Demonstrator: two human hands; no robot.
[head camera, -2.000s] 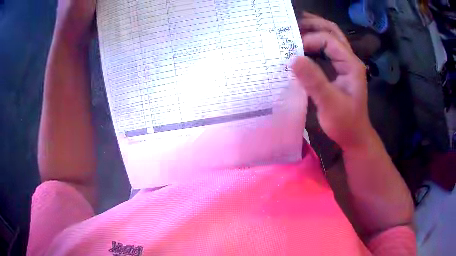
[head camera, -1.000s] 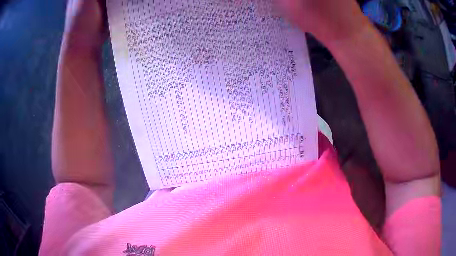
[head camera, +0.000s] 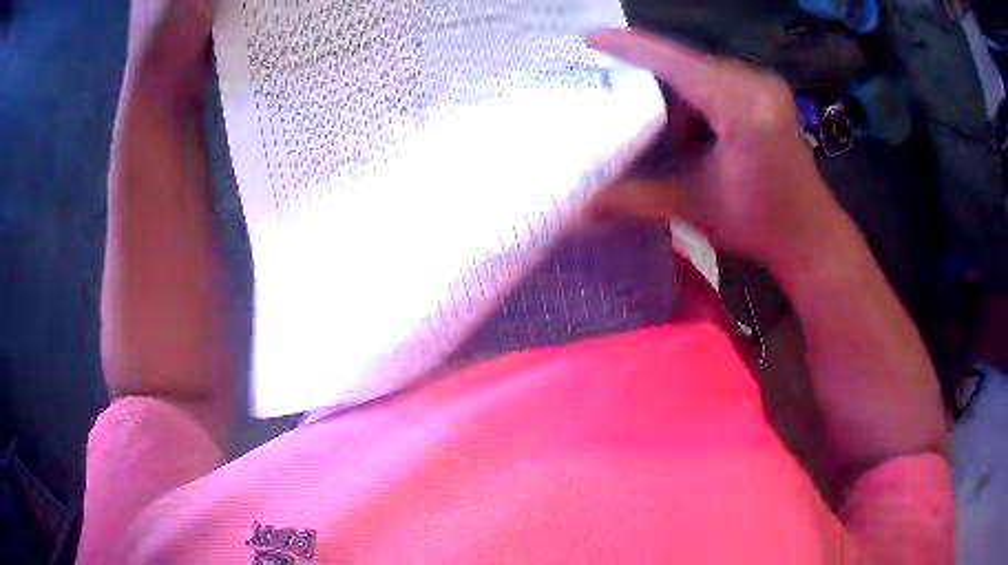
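Observation:
A printed list sheet (head camera: 376, 254) with rows of small text lies before my chest, its lower part very bright. Its right edge is lifted and curled over. Another printed sheet (head camera: 564, 292) shows in shadow beneath it. My right hand (head camera: 730, 144) is at the lifted right edge, with the paper between its fingers and thumb. My left hand (head camera: 166, 28) is at the sheet's upper left edge, cut off by the top of the picture; its fingers are hidden, so its hold cannot be told.
The floor (head camera: 55, 221) is dark on the left. At the upper right is a blurred blue object (head camera: 846, 11). A pale surface (head camera: 984, 475) shows at the lower right edge. Other dark clutter at the right is too blurred to name.
My right hand has come down from the top of the sheets to their right edge. The top sheet, lying flat a second ago, is now lifted and bent leftward at its lower right.

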